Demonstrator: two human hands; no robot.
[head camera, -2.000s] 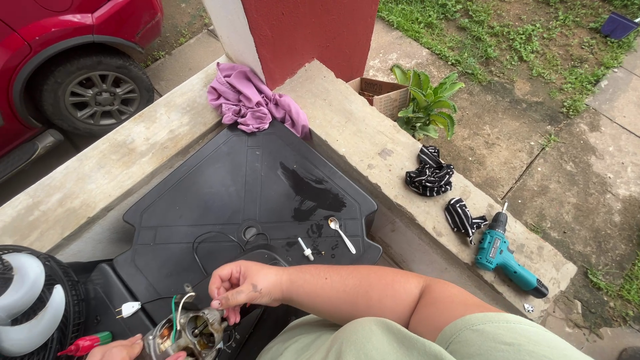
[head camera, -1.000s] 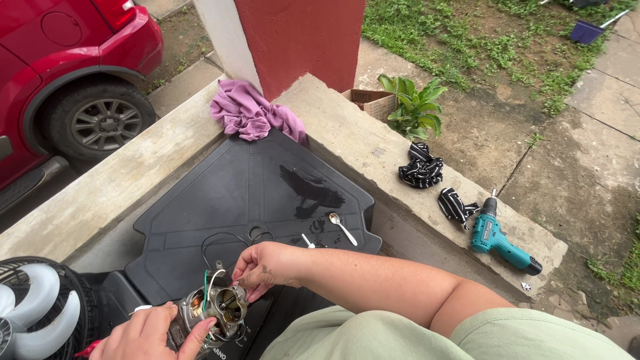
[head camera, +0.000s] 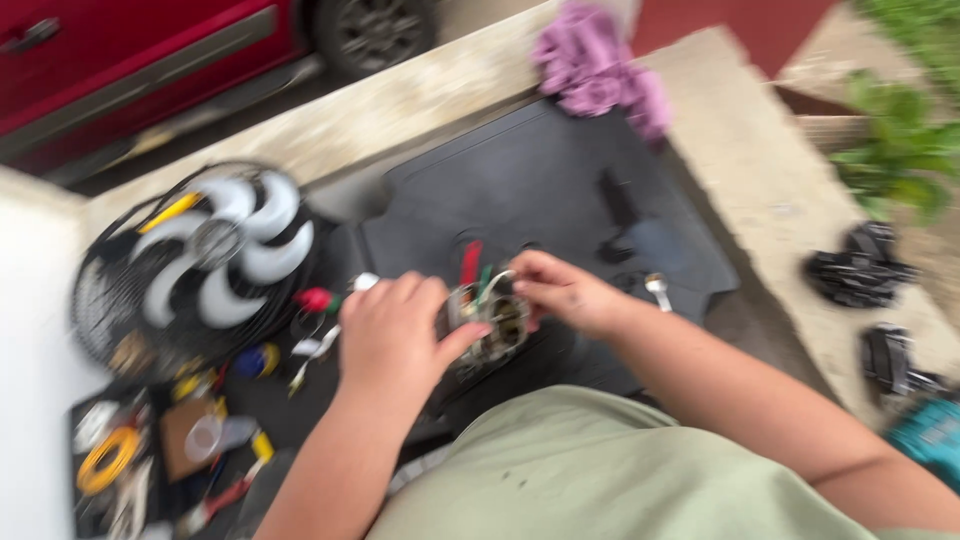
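Observation:
An open electric motor with a metal housing (head camera: 504, 324) sits low in the middle of the view, with white and green wires at its top. My left hand (head camera: 397, 330) grips its left side, thumb across the housing. At the right side my right hand (head camera: 559, 292) has its fingers closed at the white wire and the rim; blur hides exactly what they pinch. A red-handled tool (head camera: 470, 261) lies just behind the motor. Left of my left hand are a fan grille with pale blades (head camera: 217, 244) and a red and green object (head camera: 315, 300).
A black plastic tabletop (head camera: 480, 187) carries a spoon (head camera: 658, 291). At lower left lies a tool tray with an orange cable coil (head camera: 109, 460). Concrete ledges (head camera: 750, 150) border the table, holding a purple cloth (head camera: 585, 67), black cloths (head camera: 862, 266) and a teal drill (head camera: 930, 435).
The view has swung left, bringing the whole fan and tool tray into sight. My left hand has come up onto the motor's side since two seconds ago; my right hand stays at its other side.

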